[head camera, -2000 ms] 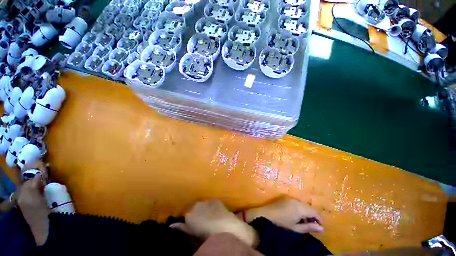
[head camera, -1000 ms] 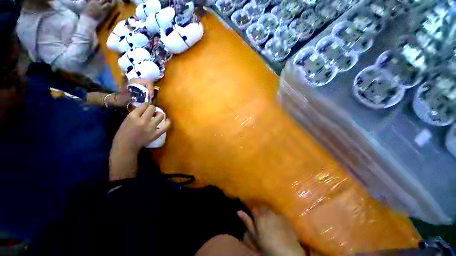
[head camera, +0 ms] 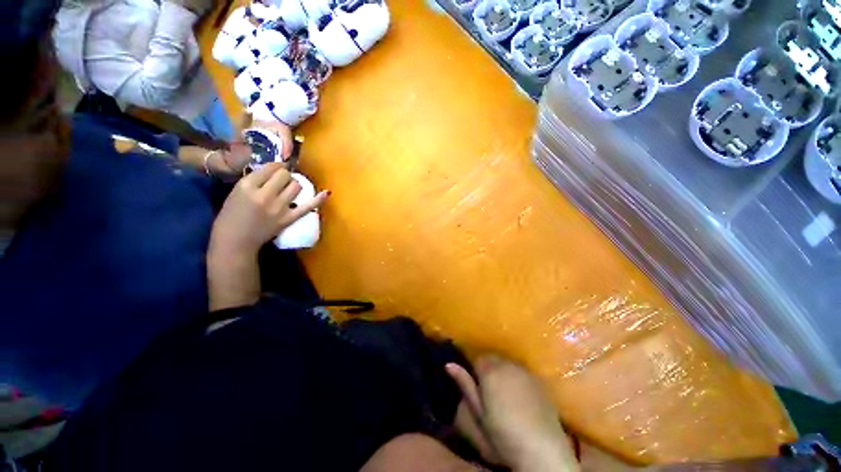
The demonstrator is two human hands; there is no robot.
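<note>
My right hand (head camera: 516, 406) lies at the bottom edge, across what looks like my left forearm. One finger sticks out to the left; I see nothing held in it. A red band shows at my left wrist, and my left hand is cut off or hidden at the bottom edge. Nearest in front is the orange bench top (head camera: 443, 230) under shiny, wrinkled clear film. On the right stands a stack of clear trays (head camera: 682, 230), with round white-rimmed shells (head camera: 738, 122) holding grey metal parts on top.
At the left, a neighbour's two hands (head camera: 254, 207) work on a small white part with a dark face (head camera: 263, 146). A white camera housing (head camera: 300, 217) lies beside them. Several more housings (head camera: 350, 32) crowd the upper left. Another person's pale sleeve (head camera: 166, 55) is behind.
The view has swung left, so the trays now sit at the right and the neighbour's hands show fully. My left hand, visible two seconds ago, has dropped out at the bottom edge.
</note>
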